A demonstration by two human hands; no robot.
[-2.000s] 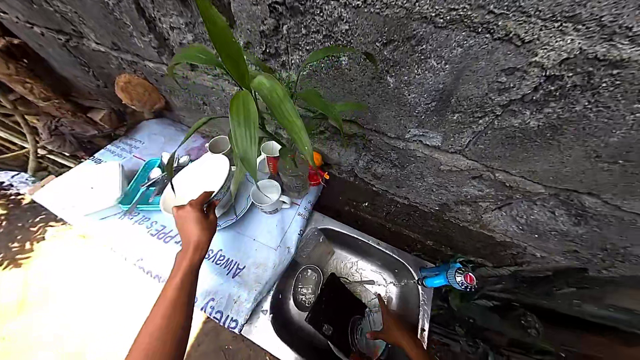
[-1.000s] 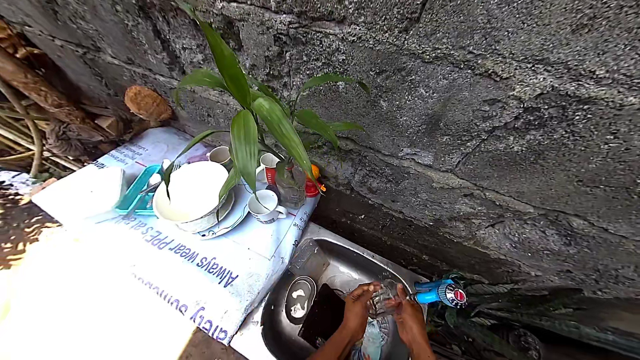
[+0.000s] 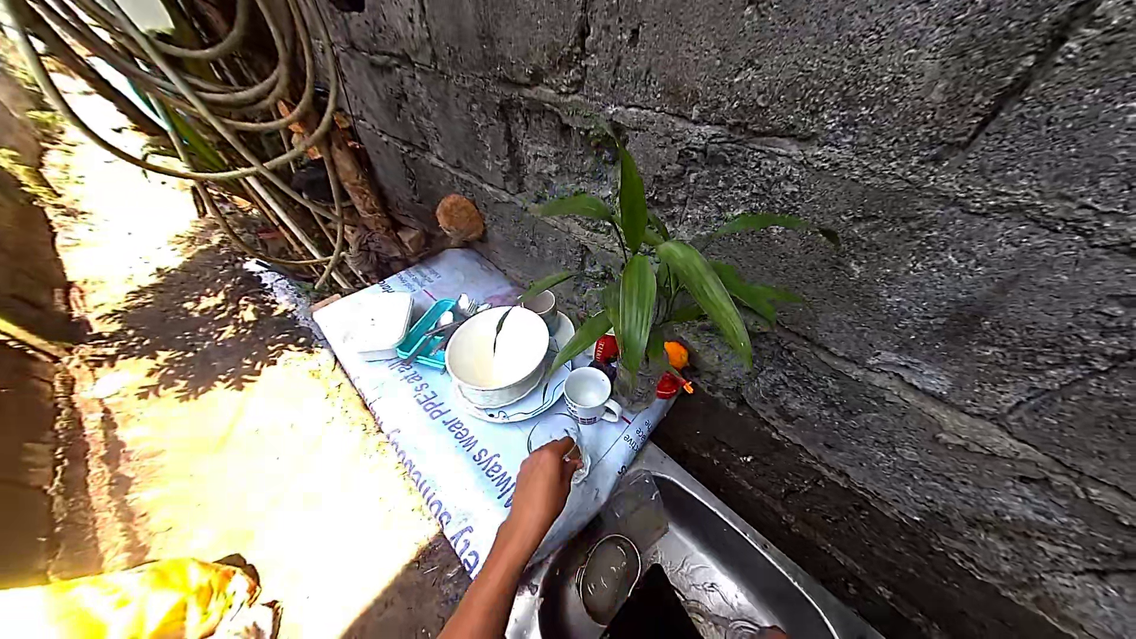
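My left hand [image 3: 548,472] is closed on a clear glass [image 3: 552,433] over the printed sheet [image 3: 461,444], just in front of a white mug [image 3: 586,392]. Left of the mug, a white bowl [image 3: 497,348] is stacked on other dishes and a patterned plate [image 3: 501,414]. A teal tray [image 3: 424,341] with cutlery and a white container [image 3: 380,325] stand farther left. Only a sliver of my right hand [image 3: 770,633] shows at the bottom edge, in the steel sink [image 3: 754,568]; what it touches is hidden. A clear container [image 3: 639,508], an oval item [image 3: 609,577] and a dark object [image 3: 652,608] lie there too.
A rough block wall [image 3: 843,355] runs along the right, with a leafy plant [image 3: 639,293] overhanging the dishes. Red items [image 3: 668,385] and an orange one [image 3: 676,355] sit beside it. A coiled hose [image 3: 266,160] hangs at upper left; yellow fabric [image 3: 142,599] is at lower left.
A second ago both hands were together on a clear glass at the sink; my left hand is now over the sheet with the glass. The view has swung left.
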